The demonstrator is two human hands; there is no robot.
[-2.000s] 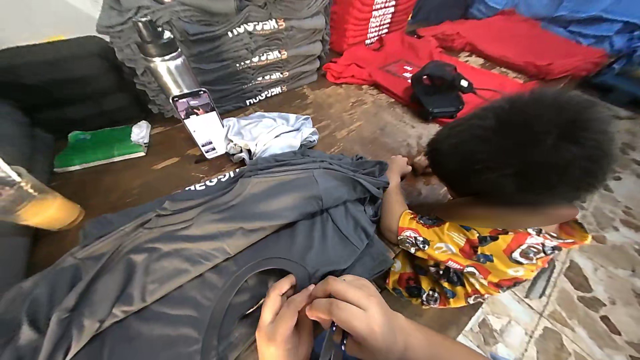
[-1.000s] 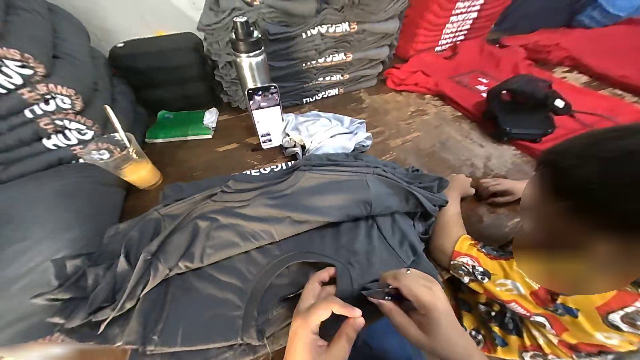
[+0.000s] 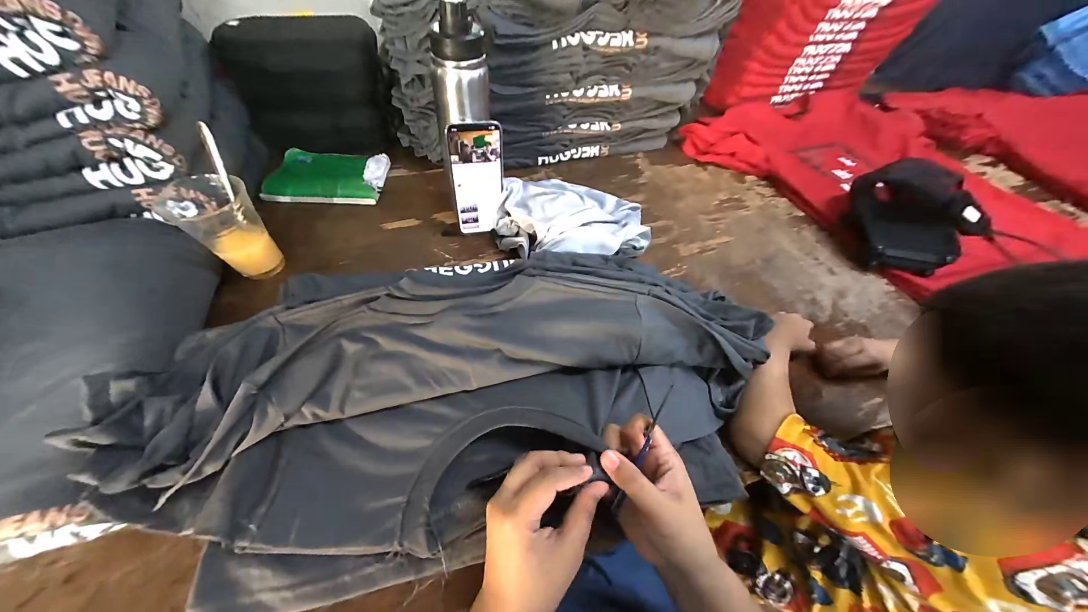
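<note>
A dark grey T-shirt [image 3: 340,459] is spread at the front of the table, its round ribbed neckband [image 3: 459,429] curving toward me. My left hand [image 3: 540,518] pinches the edge of the neckband between thumb and fingertips. Close beside it on the right, my right hand [image 3: 650,484] holds a small pair of thread snips [image 3: 650,429], blades pointing up and away, while its thumb meets the same fabric. Some loose threads hang at the shirt's lower edge. More grey shirts [image 3: 476,323] lie bunched just beyond the neckband.
Another person's hand [image 3: 790,331] touches the grey shirts at right. A plastic cup [image 3: 242,242] stands tilted at left. A propped phone [image 3: 476,178], steel bottle [image 3: 459,85], pale cloth [image 3: 578,217], green packet [image 3: 323,176], black device [image 3: 909,217] on red shirts [image 3: 790,144] and folded stacks [image 3: 595,76] surround the work.
My hands were apart one second ago and now meet at the neckband. The snips now point upward from my right hand. The view has swung left.
</note>
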